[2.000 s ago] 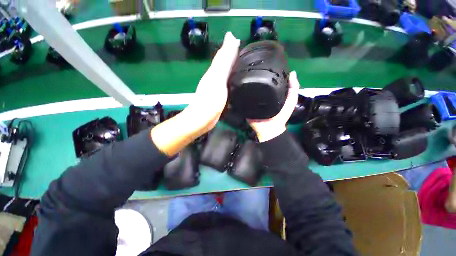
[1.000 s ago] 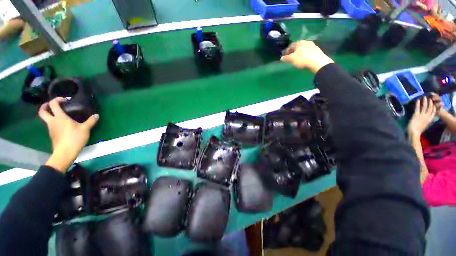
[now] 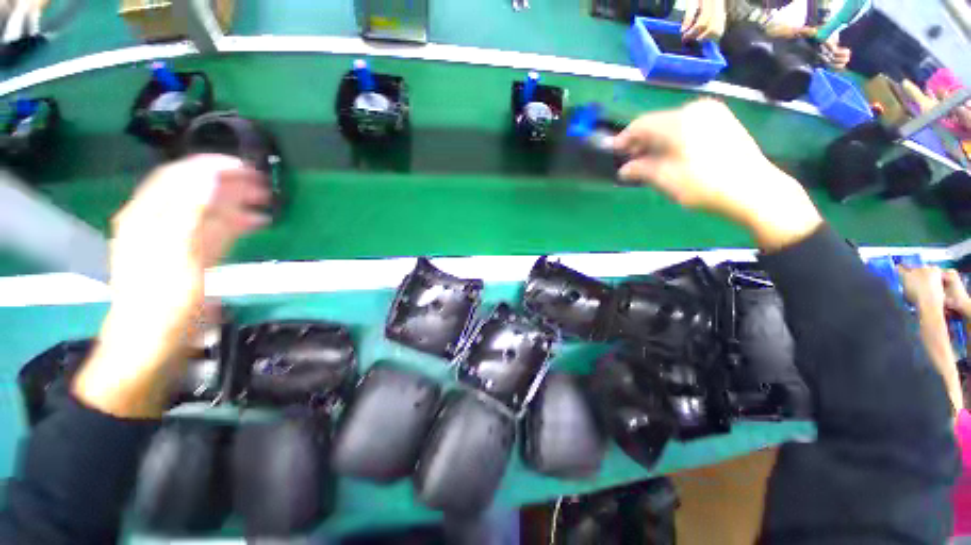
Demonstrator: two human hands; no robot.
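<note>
My left hand [image 3: 197,208] is blurred, over the near side of the conveyor at the left. A black closed housing [image 3: 240,133] stands just beyond it, its round opening upward; the fingers overlap its lower edge, and contact is unclear. My right hand [image 3: 697,160] reaches over the conveyor at right of centre. Its fingertips are closed on a blurred half-assembled unit [image 3: 602,133] with a blue part on top. More half-assembled units [image 3: 373,101] with blue tops stand in a row on the belt.
Rear housing shells lie on the near bench, some domed side up [image 3: 463,452], others inside up [image 3: 431,307]. A carton [image 3: 724,495] with black shells is below the bench edge. Blue bins [image 3: 676,64] stand beyond the conveyor. Other people's hands show at far right and top. A grey post crosses at left.
The view has shifted. The closed housing now stands farther right among the row of units. My right hand, earlier beside a unit with nothing visible in it, now has a blue-topped unit at its fingertips.
</note>
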